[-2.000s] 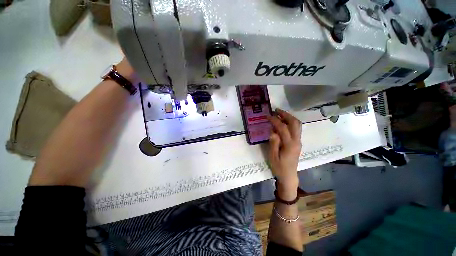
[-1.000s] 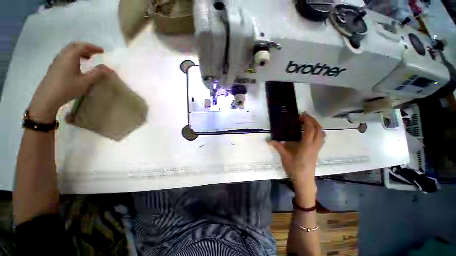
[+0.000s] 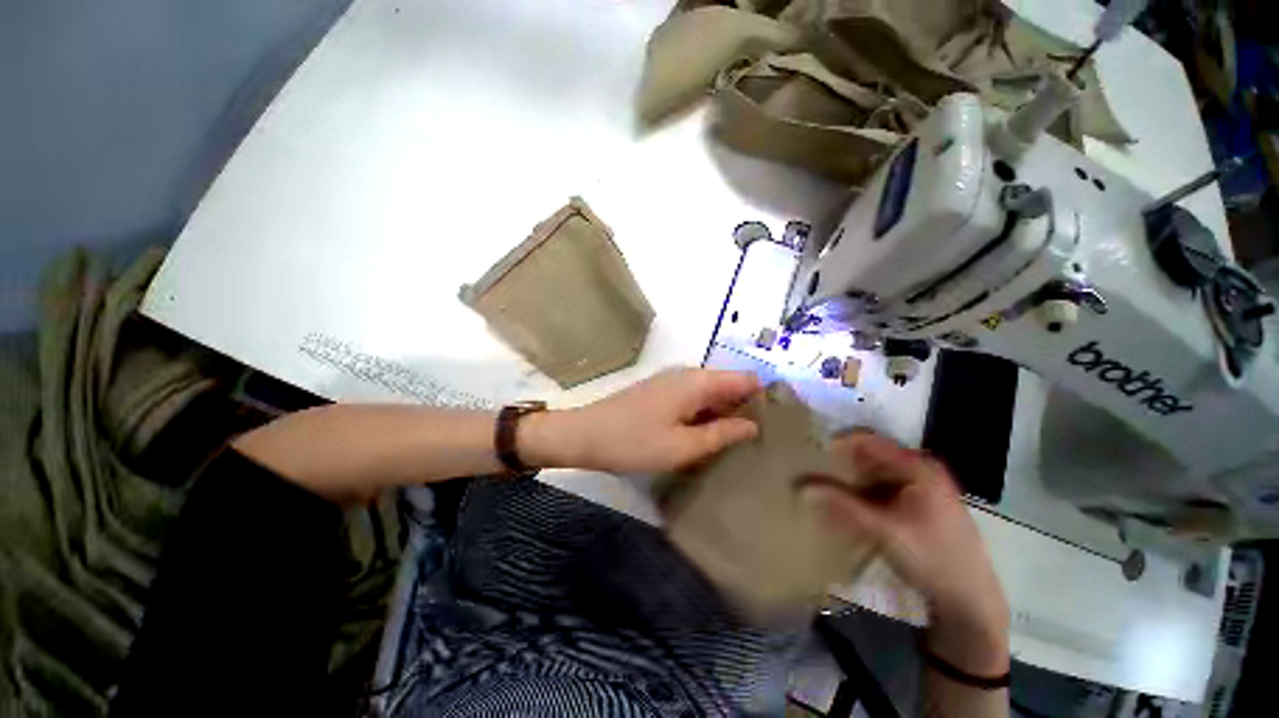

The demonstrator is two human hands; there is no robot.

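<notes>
A khaki patch pocket [image 3: 765, 526] is held between both hands at the near table edge, just in front of the needle area; it is blurred. My left hand [image 3: 652, 424] grips its upper left edge. My right hand [image 3: 898, 508] is blurred and holds its right side. A second khaki pocket [image 3: 568, 302] lies flat on the table to the left, its folded edge at the upper left. The presser foot and needle [image 3: 797, 334] are in bright light just beyond the held pocket, with no cloth visible under them.
The white sewing machine head [image 3: 968, 239] stands over the right of the table [image 3: 379, 183]. A dark smartphone [image 3: 971, 425] lies right of the needle. Joined khaki pieces [image 3: 814, 84] are piled behind the machine. Khaki cloth [image 3: 70, 463] hangs in folds at the far left.
My left hand has moved right to the needle area. My right hand has let go of the smartphone. Both now hold a pocket, and another lies on the table. The view has turned left.
</notes>
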